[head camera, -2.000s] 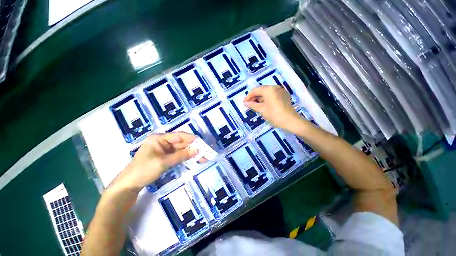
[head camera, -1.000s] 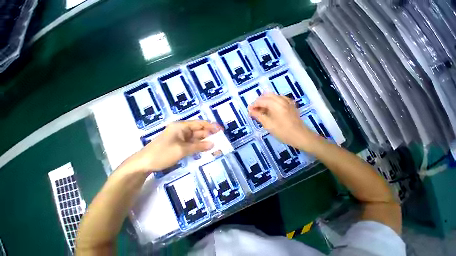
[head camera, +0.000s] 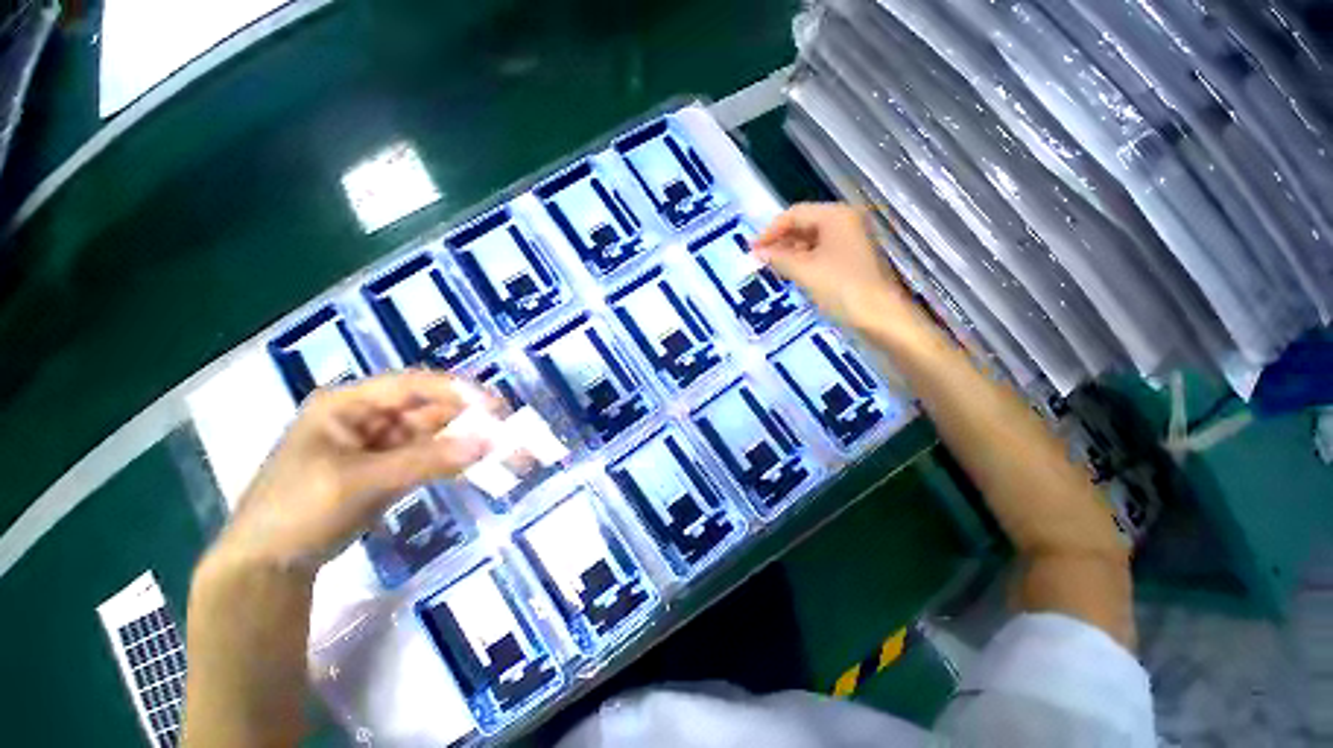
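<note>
A clear blister tray (head camera: 219, 417) lies at a slant in front of me, with rows of display modules (head camera: 668, 494) in its pockets. Each module is a white-blue rectangle with a dark border and black blocks at one end. My left hand (head camera: 358, 453) holds a small whitish sticker sheet (head camera: 515, 446) over the left part of the tray and hides some modules. My right hand (head camera: 822, 260) is at the upper right module of the middle row, thumb and forefinger pinched together. A tiny pale piece seems to show at its fingertips, too small to tell.
Spare sticker sheets (head camera: 148, 658) with small dark rectangles lie on the green bench at left. Stacked grey-white trays (head camera: 1023, 161) lean at the right. A white sheet (head camera: 183, 44) lies at the upper left. Yellow-black tape (head camera: 871, 663) shows on the floor below.
My right hand has moved from the middle row's inner modules to its right-end module. My left hand still holds the sheet and sits further left in the picture. The whole view has shifted.
</note>
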